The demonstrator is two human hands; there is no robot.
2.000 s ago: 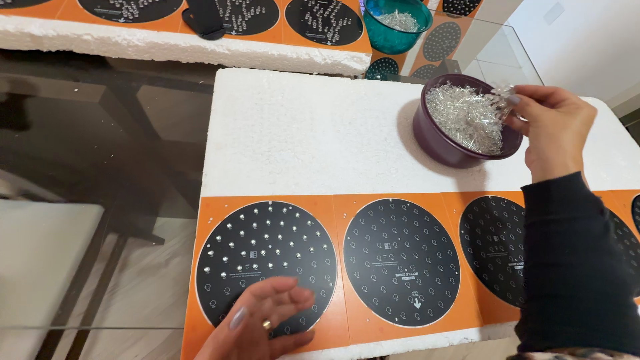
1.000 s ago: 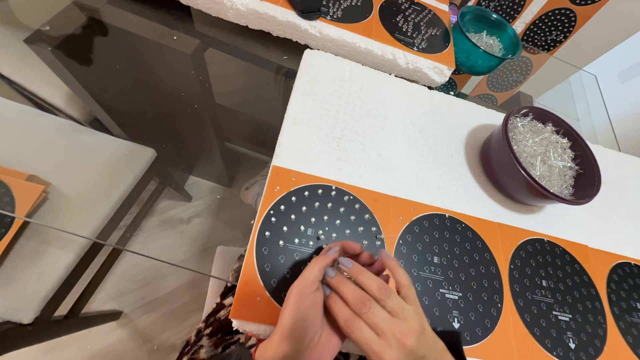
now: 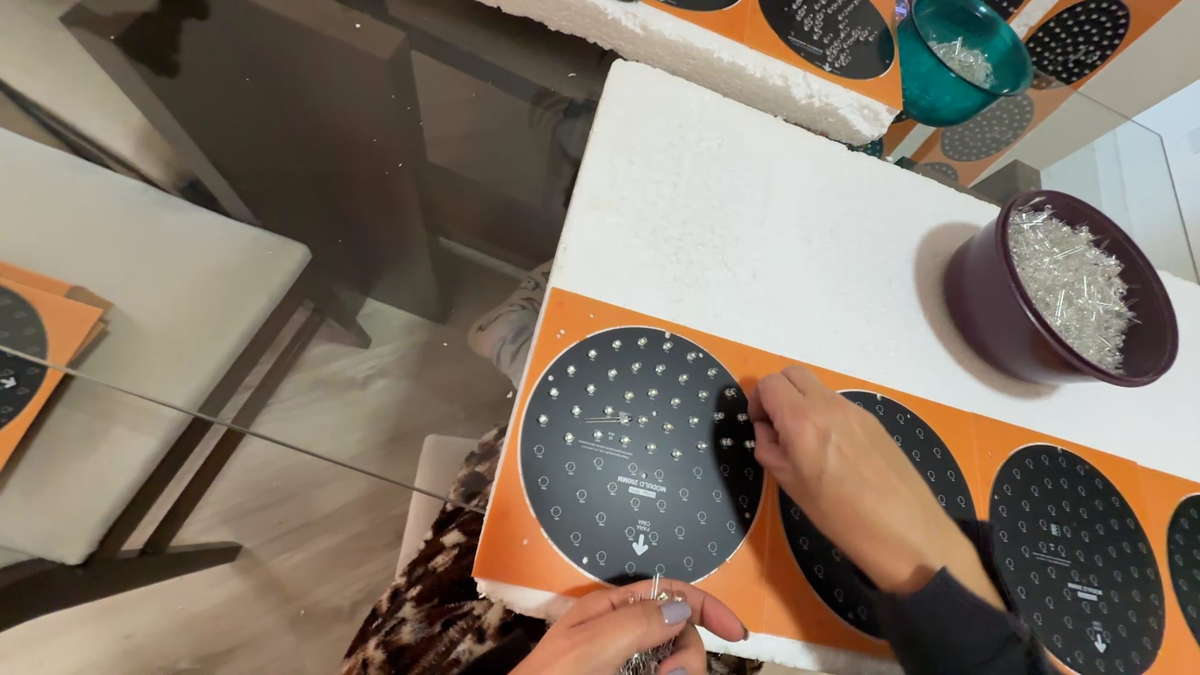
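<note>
A square orange panel [image 3: 506, 525] with a round black printed face [image 3: 600, 487] lies on a white foam slab [image 3: 712, 178]. Clear LEDs [image 3: 640, 367] stand in rows over its upper part; one LED [image 3: 614, 419] lies on its side with long leads. My left hand [image 3: 628, 628], at the panel's lower edge, is closed around a bunch of clear LEDs [image 3: 649, 647]. My right hand [image 3: 806, 441] has its fingertips at the right rim of the black circle, beside the rightmost LEDs; its pinch is hidden. A dark purple bowl [image 3: 994, 309] heaped with clear LEDs stands on the slab at the right.
More orange panels with black circles [image 3: 1069, 553] continue to the right. Behind are a second foam slab [image 3: 656, 56] with similar panels and a teal bowl [image 3: 947, 94] of clear parts. A glass tabletop edge [image 3: 234, 427] crosses the left, over a pale chair seat [image 3: 131, 309].
The right hand was at the purple bowl, then met the left hand over the panel. The hands are now apart, the right at the circle's rim, the left lower with LEDs. The view has shifted.
</note>
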